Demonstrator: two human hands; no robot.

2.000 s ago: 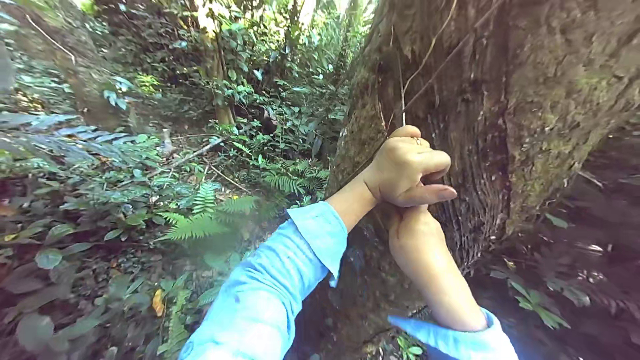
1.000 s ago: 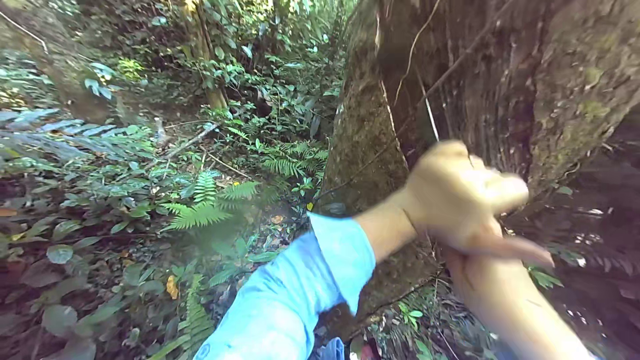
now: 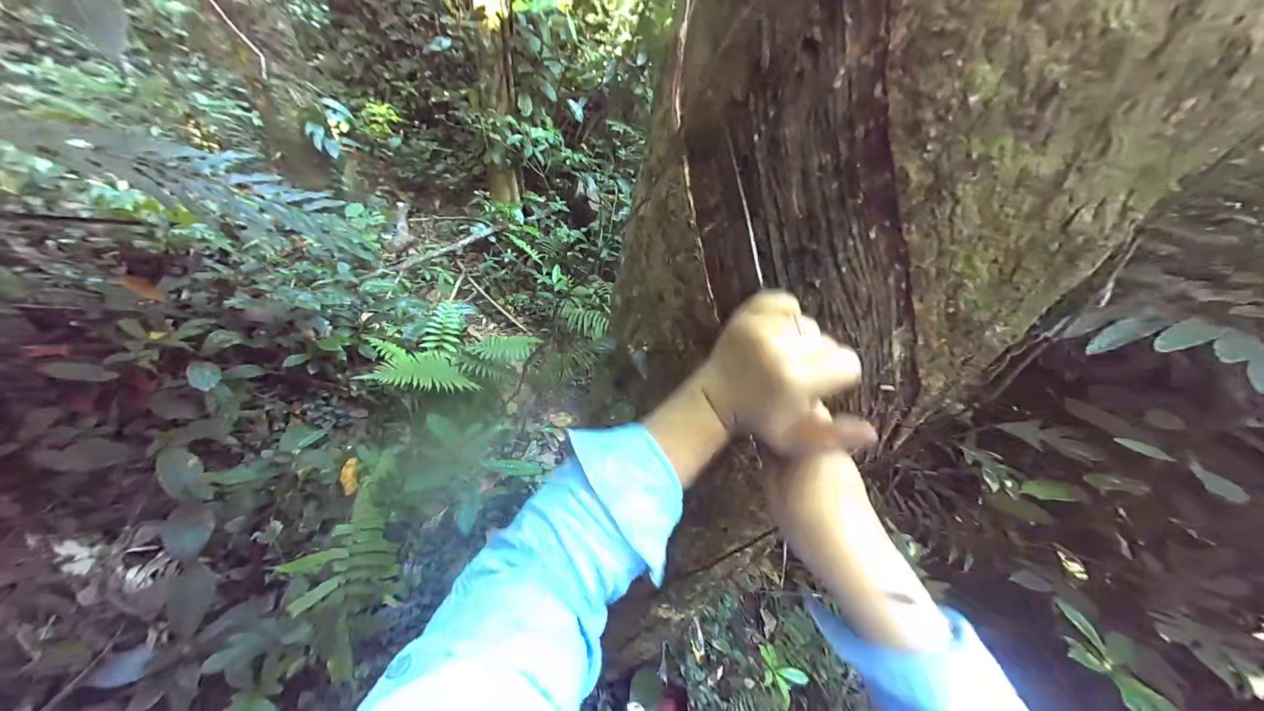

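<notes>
A thin pale vine or cord (image 3: 750, 222) runs down in front of the large tree trunk (image 3: 997, 178) and ends at my left hand (image 3: 775, 365), which is closed around it. My right hand (image 3: 815, 432) sits directly below, against my left hand and largely covered by it; its fingers are blurred and its grip is unclear. A short stretch of thin strand shows beneath the hands. Both forearms wear light blue sleeves, the left one folded back below the wrist.
Ferns (image 3: 425, 360) and low leafy plants cover the ground at left. A fallen branch (image 3: 434, 254) lies farther back. Broad dark leaves (image 3: 1116, 444) grow beside the trunk's flared base at right. A small green plant (image 3: 780, 674) stands near the bottom.
Both hands first moved down and right along the trunk, then back a little to the left. They stay together, and the pale strand still runs up from them.
</notes>
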